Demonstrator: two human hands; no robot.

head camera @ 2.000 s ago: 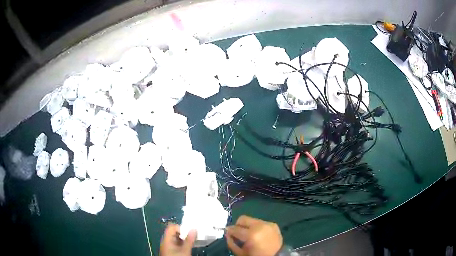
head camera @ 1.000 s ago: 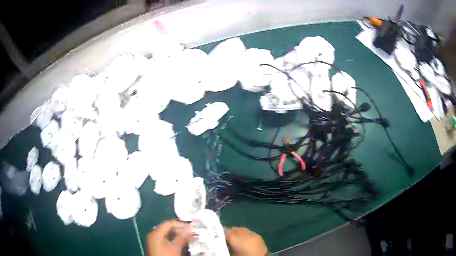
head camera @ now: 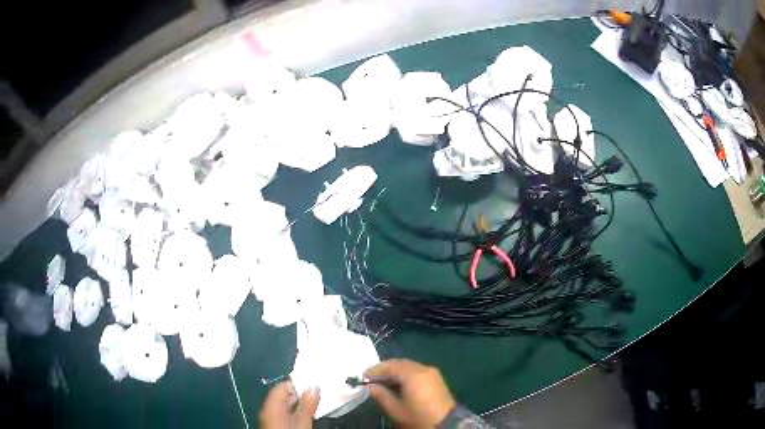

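Observation:
A white plastic housing [head camera: 329, 366] lies face up at the bottom centre, overexposed. My left hand [head camera: 288, 407] grips its lower left edge between thumb and fingers. My right hand [head camera: 413, 390] pinches a black cable [head camera: 379, 382] whose dark end sits at the middle of the housing face; whether it passes through the hole cannot be told. A bundle of black cables [head camera: 486, 310] lies right of the housing, with thin pale wire ends at its left. Pliers [head camera: 492, 265] with red-pink handles lie behind the bundle.
Many white housings [head camera: 179, 261] cover the green table [head camera: 403, 188] at the left and back. One housing [head camera: 345, 193] lies on its side near the centre. Housings with cables [head camera: 521, 77] are piled at the back right. White paper [head camera: 667, 105] with tools and a black block [head camera: 642, 42] is at the far right.
The housing in my hands, seen edge-on a second ago, now lies flat with its face up. My right hand now holds a black cable at its centre. The whole view has shifted slightly.

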